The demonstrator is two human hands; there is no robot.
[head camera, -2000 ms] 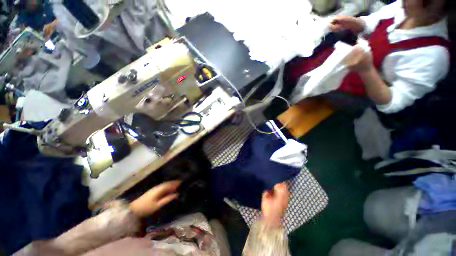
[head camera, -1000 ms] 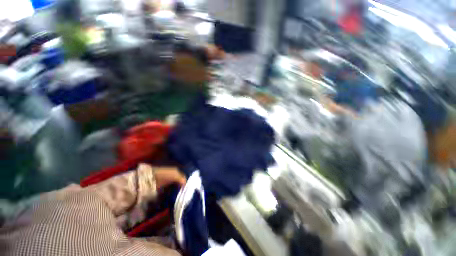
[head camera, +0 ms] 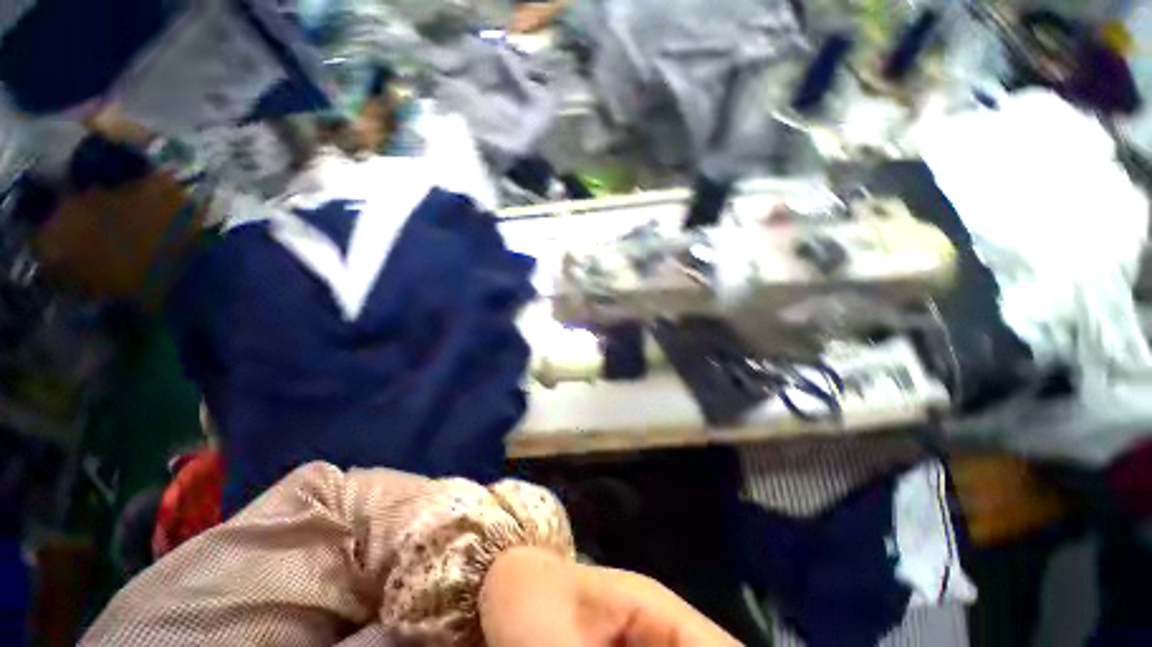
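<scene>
My left hand (head camera: 594, 607) is at the bottom centre, blurred and partly cut off by the lower edge. I cannot tell whether its fingers hold anything. My right hand is out of the picture. A large navy garment pile (head camera: 379, 379) lies left of the sewing machine, with a white V-shaped collar (head camera: 358, 259) on top. A navy garment piece (head camera: 828, 562) with a white part (head camera: 925, 537) lies on the patterned stool (head camera: 815, 475) at the lower right.
The cream sewing machine (head camera: 872, 253) stands across the centre right. Dark looped scissors (head camera: 809, 389) lie on its bed. Dark thread cones (head camera: 824, 70) stand behind it. A white fabric heap (head camera: 1049, 215) is at the right. A red item (head camera: 190, 506) shows below the pile.
The view has swung from the left back toward the machine. The navy-and-white piece near my left hand one second ago no longer shows there. The V-shaped collar now shows on the pile.
</scene>
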